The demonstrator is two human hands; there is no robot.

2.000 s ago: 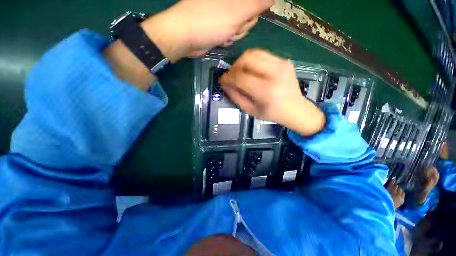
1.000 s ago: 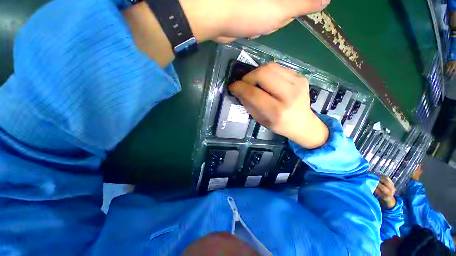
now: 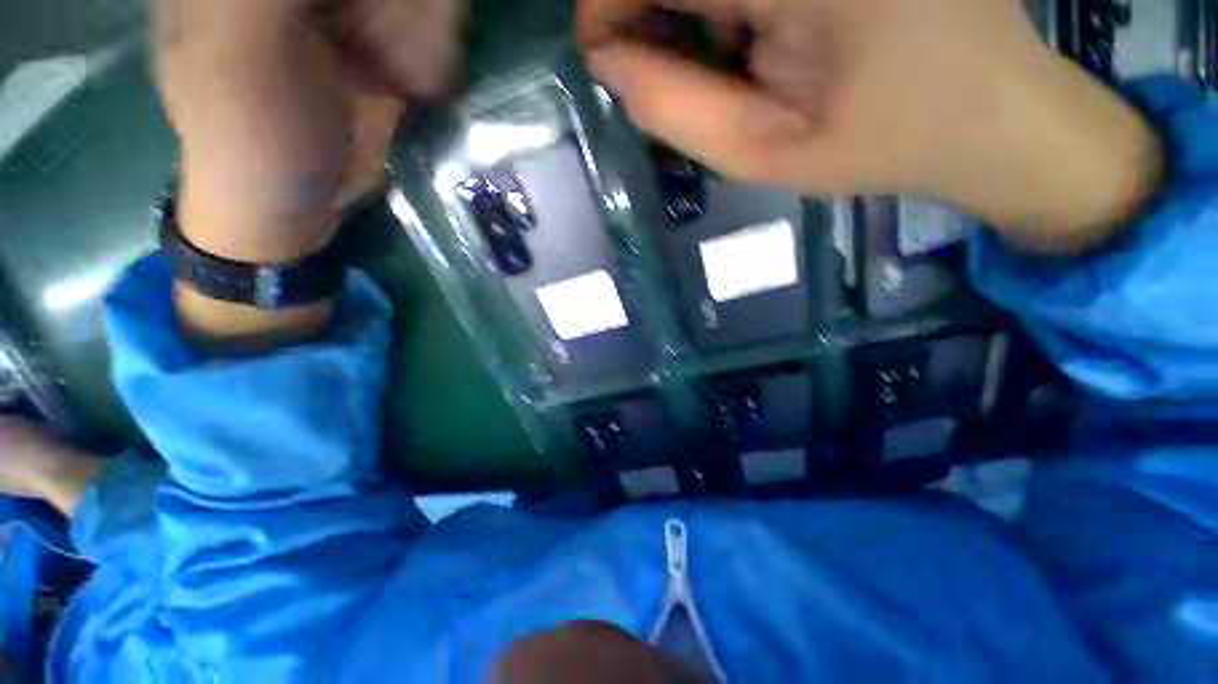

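A clear tray [image 3: 755,357] with ridged pockets lies in front of me and holds two rows of dark grey phone covers. The upper left cover [image 3: 548,174] has a glossy black lens cluster [image 3: 501,227] and a white label [image 3: 581,306]. The cover beside it [image 3: 768,307] also has a white label [image 3: 749,261]. My left hand [image 3: 301,107], with a black watch on the wrist, is blurred above the tray's upper left side. My right hand [image 3: 855,114] is over the upper middle of the tray, fingers bent. Anything between either hand's fingertips is unclear.
Dark green bench surface [image 3: 441,388] shows left of the tray. Another person's hand [image 3: 47,461] is at the left edge. A pale sheet [image 3: 461,505] lies by my lap. More covers [image 3: 1102,34] show at the upper right.
The view has turned and moved closer to the tray. My right hand has left the upper left cover, uncovering its lenses. My left hand now shows further left and is blurred.
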